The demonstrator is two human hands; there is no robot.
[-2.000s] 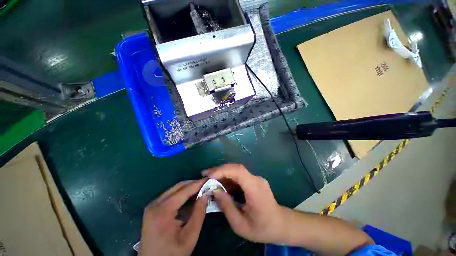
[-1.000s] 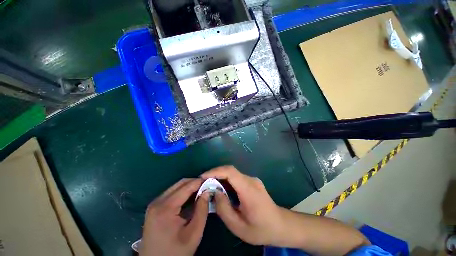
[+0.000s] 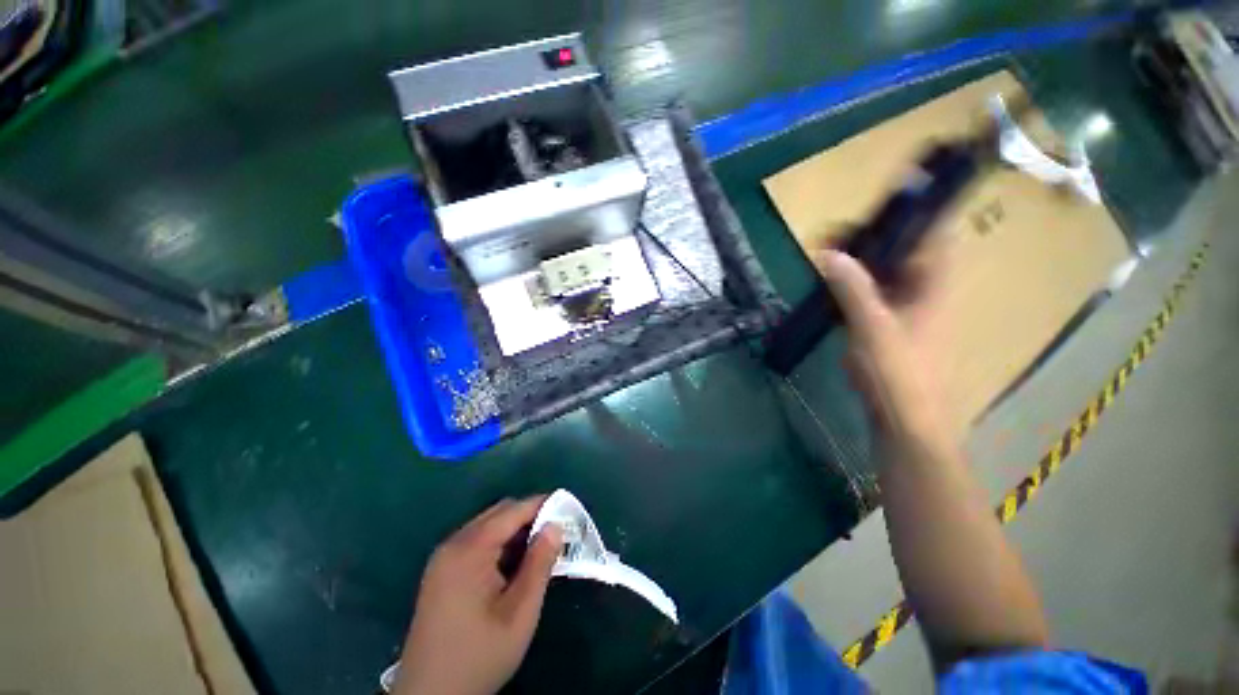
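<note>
My left hand (image 3: 476, 591) holds a white plastic cat-ear headband (image 3: 618, 576) low in the middle of the view, pinching it at one pointed ear. The ear's inner side faces up, and small details inside it are partly under my thumb. The band's free end curves to the lower right. My right hand (image 3: 890, 319) is raised at the right with the black electric screwdriver (image 3: 804, 330) in its grip. Hand and screwdriver are blurred. The screwdriver slants, its lower end near the corner of the feeder pad.
The silver screw feeder (image 3: 544, 204) with a red switch stands on a grey speckled pad (image 3: 707, 224). A blue tray (image 3: 394, 326) with small screws is at its left. Cardboard (image 3: 1060, 292) with another white headband (image 3: 1044, 160) lies right, more cardboard (image 3: 95, 577) left.
My right hand has left the headband and taken hold of the screwdriver, tilting it up. My left hand keeps the headband, whose band now shows. The view has shifted, showing the feeder's red switch.
</note>
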